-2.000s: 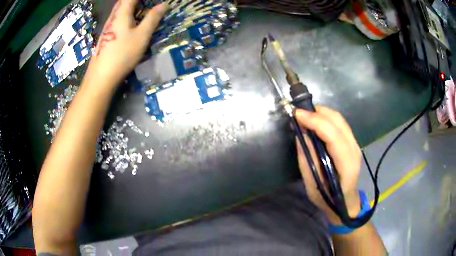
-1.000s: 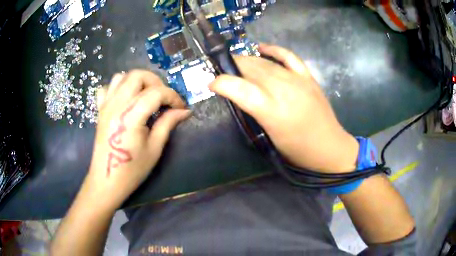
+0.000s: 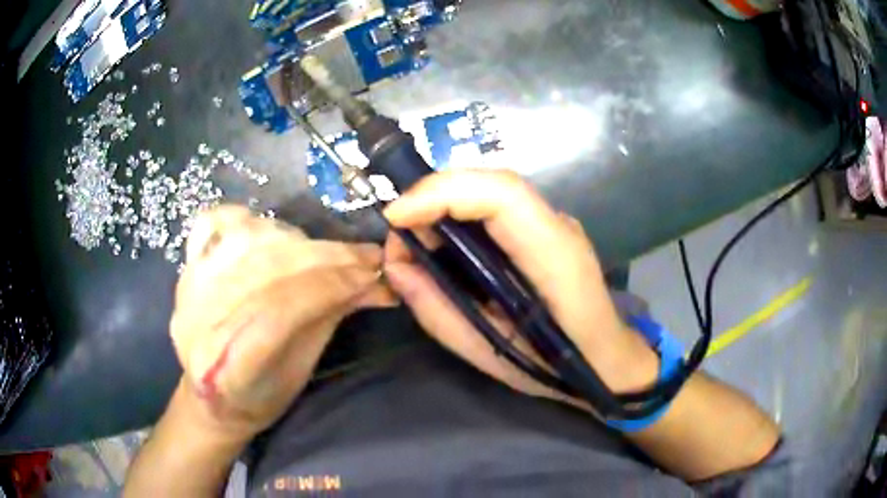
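Observation:
My right hand [image 3: 515, 253] holds the black soldering iron [image 3: 486, 263], its pale barrel pointing up and left over the boards. The thin silver feed tube [image 3: 326, 146] runs beside the barrel. My left hand [image 3: 263, 311] has thumb and finger pinched, with a tiny silvery component [image 3: 379, 275] at their tips. Its fingertips meet my right hand's fingertips. A blue circuit board [image 3: 452, 134] lies behind the iron, partly hidden, its silver area glaring. The iron's tip is over another blue board [image 3: 374, 49] region; contact cannot be told.
Loose glassy components [image 3: 92, 185] are scattered at the left of the dark green bench. More boards [image 3: 112, 39] lie at the upper left. Black cables [image 3: 715, 263] run from my right wrist to the right. A blue band [image 3: 656, 374] is on that wrist. A red-and-white item [image 3: 739, 6] is cut off at the top.
My left hand came back from the far boards, then moved to meet my right fingertips. My right hand brought the iron left over the boards, then drew back a little towards me.

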